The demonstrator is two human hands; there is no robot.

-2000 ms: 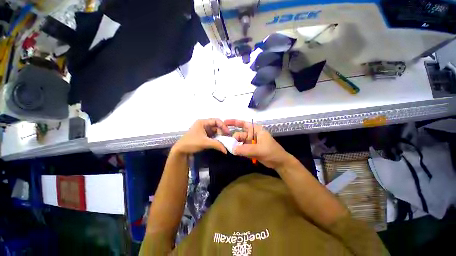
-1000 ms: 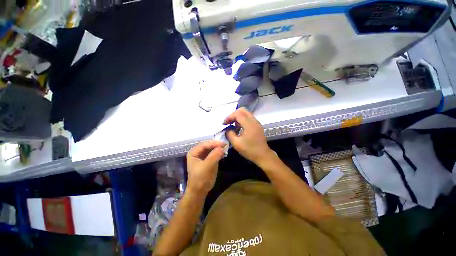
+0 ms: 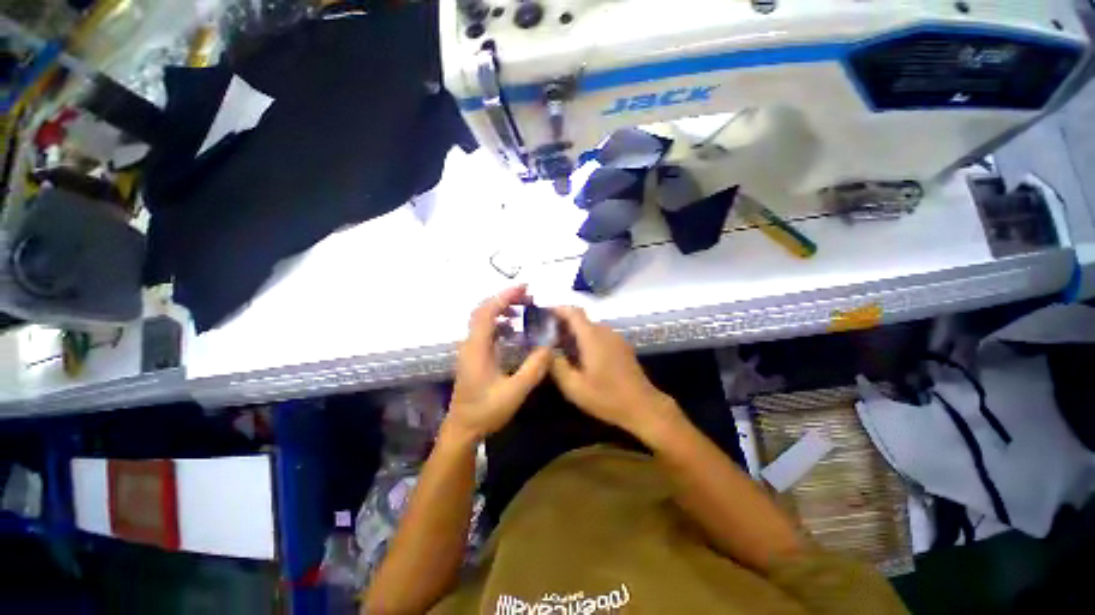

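Note:
My left hand (image 3: 490, 375) and my right hand (image 3: 597, 366) meet just in front of the table's front edge. Between their fingertips they hold a small tab (image 3: 540, 327), dark at the top and greyish below. Both hands grip it. Several dark grey turned tabs (image 3: 610, 218) lie in an overlapping column below the machine arm, right of the needle area. A black pointed piece (image 3: 700, 221) lies beside them.
The white sewing machine (image 3: 769, 90) stands at the back. A green-yellow-handled tool (image 3: 787, 233) and a metal block (image 3: 874, 199) lie right of the tabs. Black fabric (image 3: 312, 144) covers the back left. A woven basket (image 3: 847, 505) and pale fabric pieces (image 3: 949, 451) are below right.
The held tab was white, then partly dark, and now shows mostly dark grey. My hands have come level on either side of it. The orange handle no longer shows in my right hand.

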